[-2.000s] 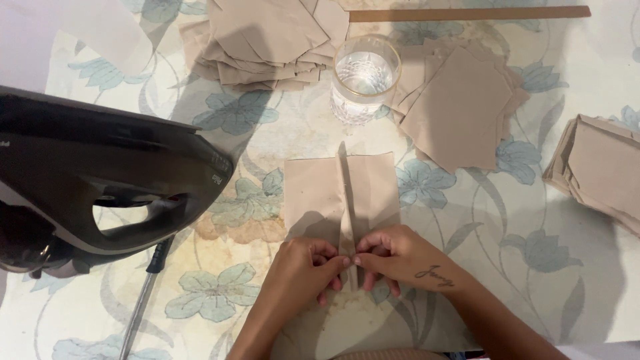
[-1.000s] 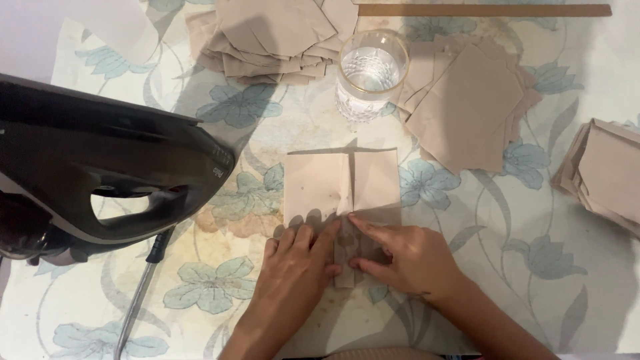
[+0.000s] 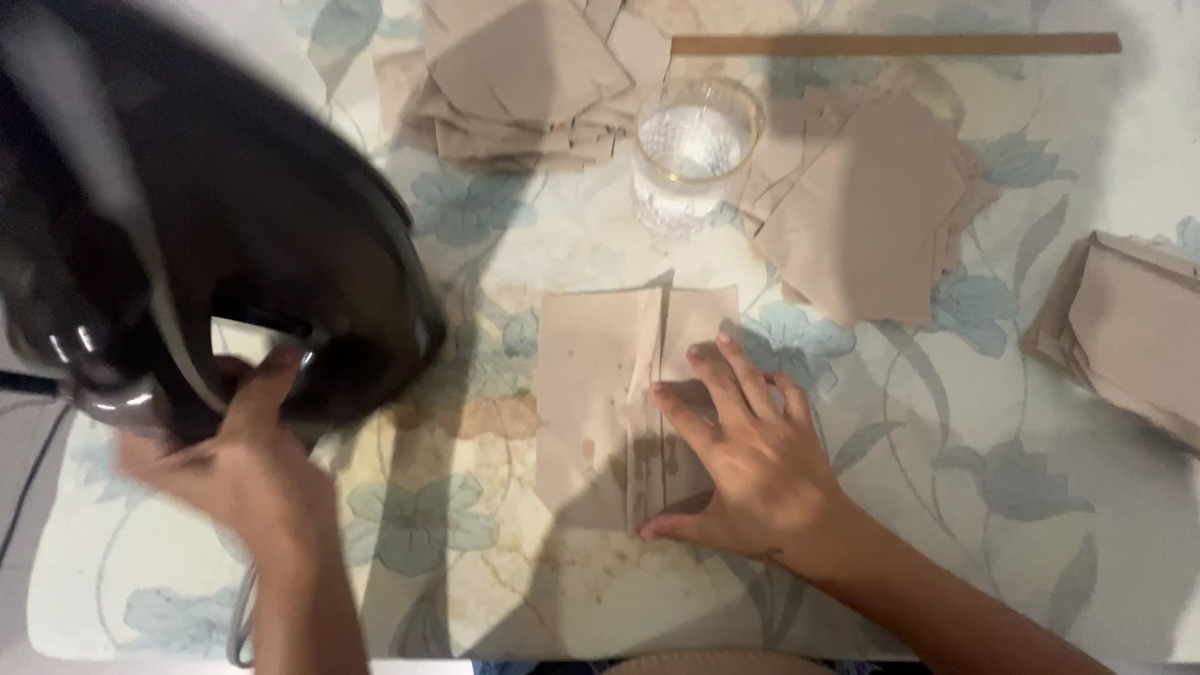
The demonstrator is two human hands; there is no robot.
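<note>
At the left, my left hand (image 3: 248, 459) is closed around the handle of a dark clothes iron (image 3: 281, 206); part of the hand is blurred. A beige fabric piece (image 3: 586, 375) lies in front of me, with a folded seam standing along its middle and a few damp spots low on it. My right hand (image 3: 759, 450) rests on the fabric's right half, fingers spread, with the thumb at the lower end of the seam and the index finger beside the fold. Beyond the fabric is a cut-glass tumbler (image 3: 698, 141) with clear liquid.
Beige fabric pieces lie in piles at the back (image 3: 525, 66), behind the right hand (image 3: 862, 216) and at the right edge (image 3: 1139, 328). A flat wooden strip (image 3: 900, 44) lies at the back. A floral cloth (image 3: 422, 516) covers the table; a cord hangs by the iron.
My left hand has left the fabric and taken hold of the iron, which now looks tilted differently. My right hand has opened out flat beside the seam; both hands were at the seam before.
</note>
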